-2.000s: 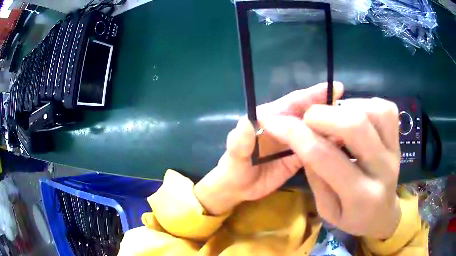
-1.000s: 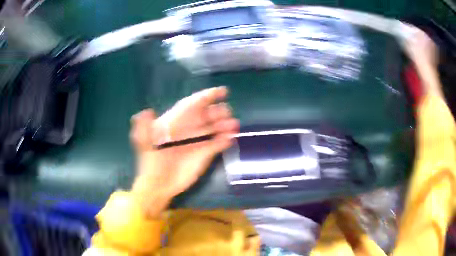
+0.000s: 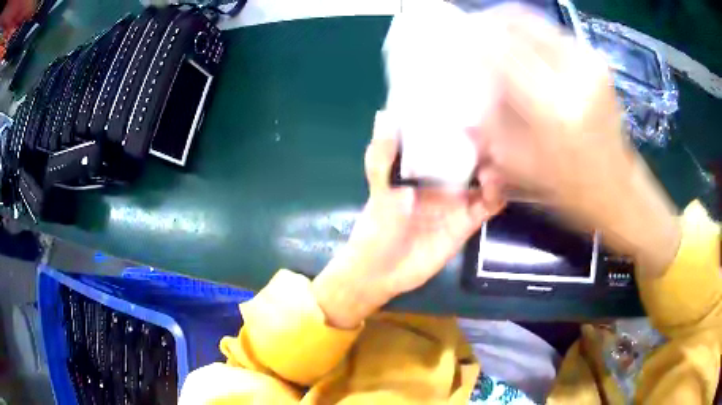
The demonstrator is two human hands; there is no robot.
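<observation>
My left hand (image 3: 404, 237) holds the screen lens (image 3: 408, 183) upright by its lower end; only bits of its black border show at the bottom. My right hand (image 3: 558, 119), blurred, is shut on a white wiping cloth (image 3: 443, 87) that covers most of the lens. A black video speaker unit (image 3: 538, 289) lies on the bench mat below my right hand, its dark display screen (image 3: 538, 244) framed in white. My right arm hides part of its button end.
Waiting units (image 3: 119, 87) stand in a row at the left of the green bench mat (image 3: 293, 103). A blue crate (image 3: 180, 332) with black units is at lower left. Wrapped lens stacks (image 3: 633, 67) lie at the far right. Clear film waste (image 3: 629, 348) is at lower right.
My right hand has come back from the far right and now has the white cloth against the lens. My left hand has moved right and turned the lens upright.
</observation>
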